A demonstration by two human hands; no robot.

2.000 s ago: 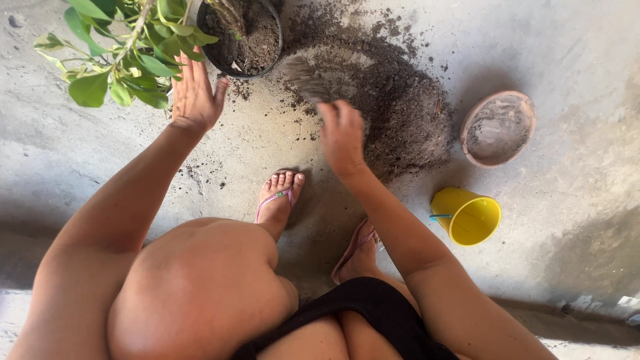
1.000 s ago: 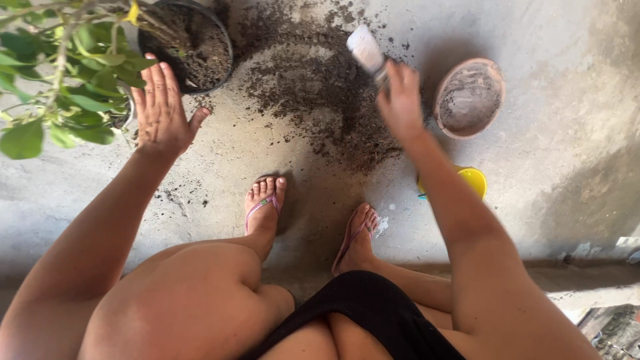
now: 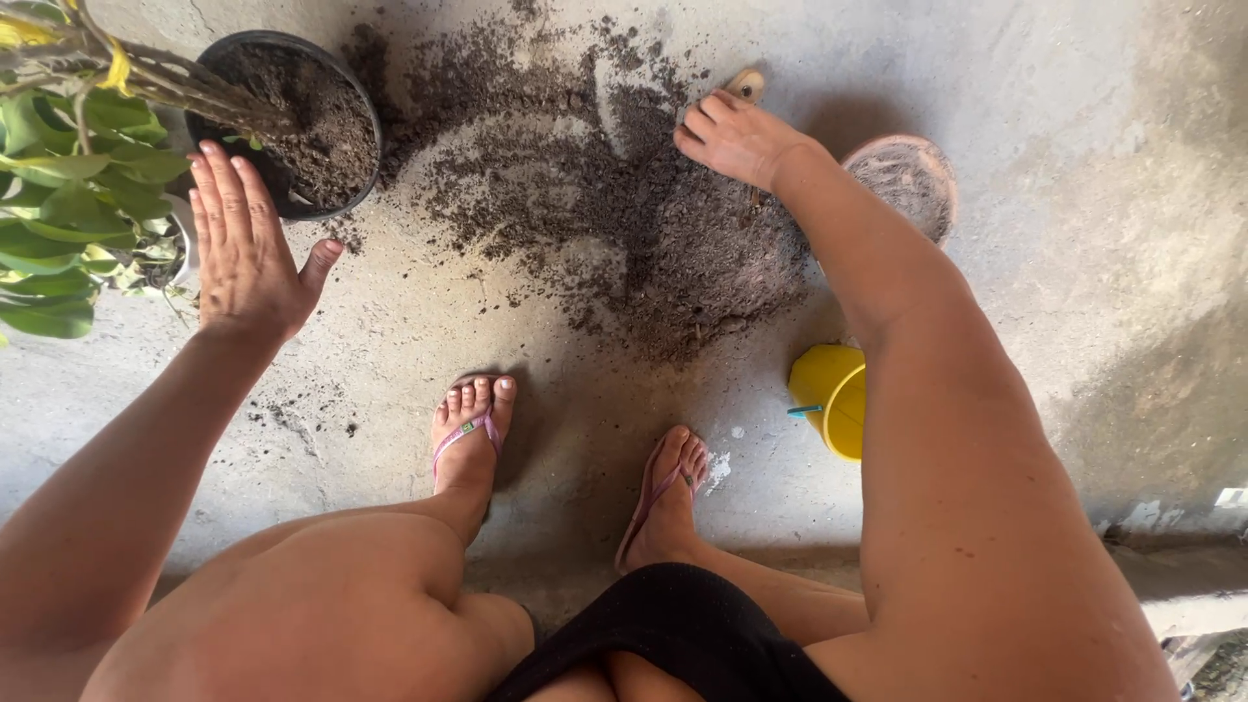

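My left hand [image 3: 244, 249] is spread, palm away from the camera, by the near rim of a black plastic pot [image 3: 378, 146] that holds soil and a plant's woody stem [image 3: 224, 102]. At the far right edge of the loose dark soil [image 3: 682, 234] on the floor, my right hand [image 3: 731, 135] grips a tool whose pale handle end [image 3: 747, 85] sticks out past the fingers. The tool's working end is not plain to see, hidden beneath the hand. A shallow terracotta dish [image 3: 907, 180] with greyish residue lies right of that hand, partly behind my forearm.
A yellow bucket [image 3: 824, 395] with a blue handle piece stands below the dish, partly covered by my right arm. Green leaves [image 3: 63, 214] and a white pot [image 3: 185, 244] are at the left. My feet in pink flip-flops [image 3: 466, 439] rest on the concrete floor [image 3: 575, 478].
My right hand has gone from beside the dish, where the tool's pale blade showed, back over the soil. My left hand remains by the black pot.
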